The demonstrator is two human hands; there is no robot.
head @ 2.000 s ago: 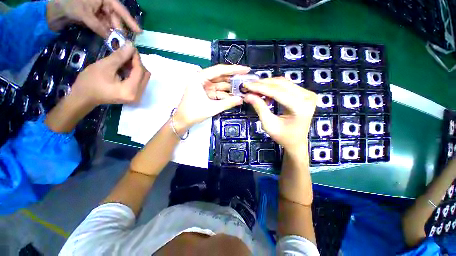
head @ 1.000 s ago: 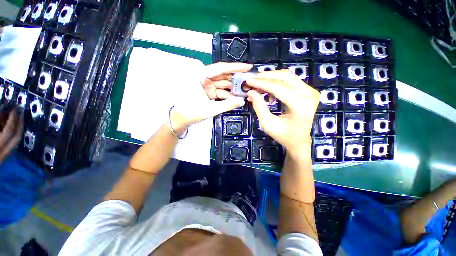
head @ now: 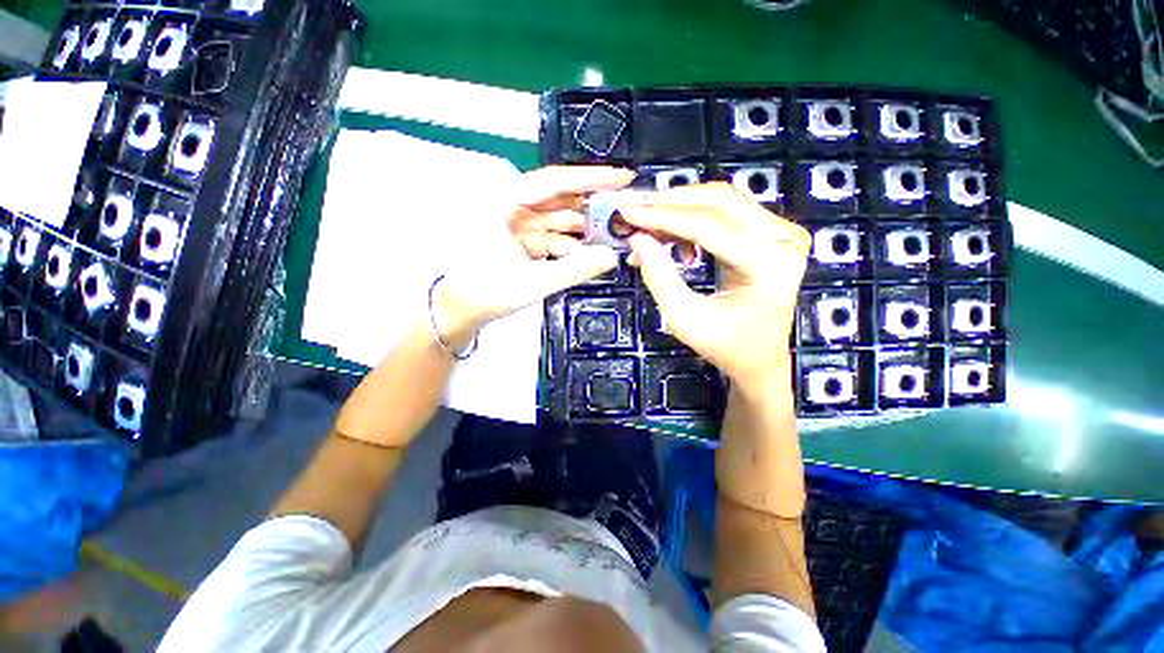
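Note:
A small silver-grey squarish module (head: 603,218) with a dark round centre is pinched between both hands, over the left part of the black tray. My left hand (head: 517,249) holds its left side, palm turned up. My right hand (head: 734,262) has thumb and index finger on its right side by the round centre. The black tray (head: 999,255) lies below with a grid of square pockets; silver modules fill its right columns. Several pockets at its left show raised outlines and no silver. My right hand hides some middle pockets. Any small film at the fingertips cannot be told.
White sheets (head: 370,242) lie left of the tray on the green bench (head: 472,45). A thick stack of black trays (head: 243,191) stands at the left, with silver modules and a white paper (head: 45,140) on top. Blue sleeves show at the lower left and lower right.
The neighbour's hands and blue sleeves over the left stack have withdrawn, uncovering its modules and white paper. The arm at the right edge has gone from view. My hands still hold the module, tilted slightly differently.

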